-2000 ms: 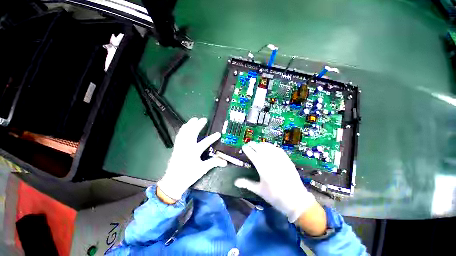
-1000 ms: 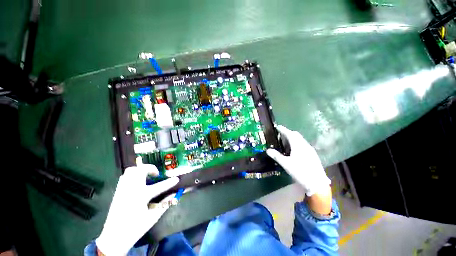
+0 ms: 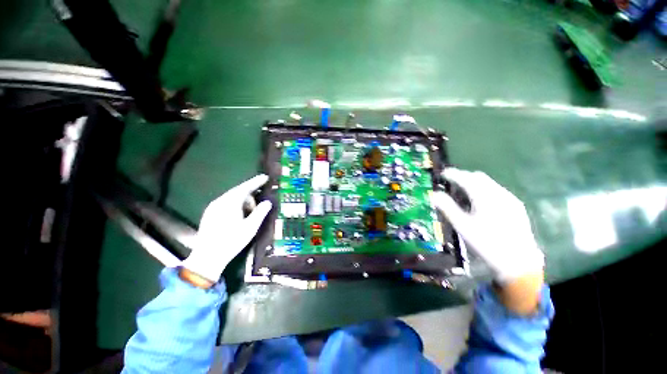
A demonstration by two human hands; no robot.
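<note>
The black rectangular carrier (image 3: 351, 264) lies on the green-topped bench in front of me, with a green circuit board (image 3: 351, 193) in it, component side up. Blue and silver clips stick out at its far and near edges. My left hand (image 3: 230, 224), in a white glove, grips the carrier's left edge between thumb and fingers. My right hand (image 3: 491, 215), also gloved in white, grips its right edge, thumb over the frame beside the board. The fingertips at the outer sides are partly hidden.
Loose black hold-down bars (image 3: 150, 223) lie left of my left hand. A black tote (image 3: 72, 219) stands at the far left. A black jointed part (image 3: 121, 58) reaches in at the upper left. Another green board (image 3: 589, 55) is at the upper right.
My view has shifted. My left hand has moved from the near left corner to the carrier's left edge, my right hand up along its right edge. The carrier now lies squarer to me.
</note>
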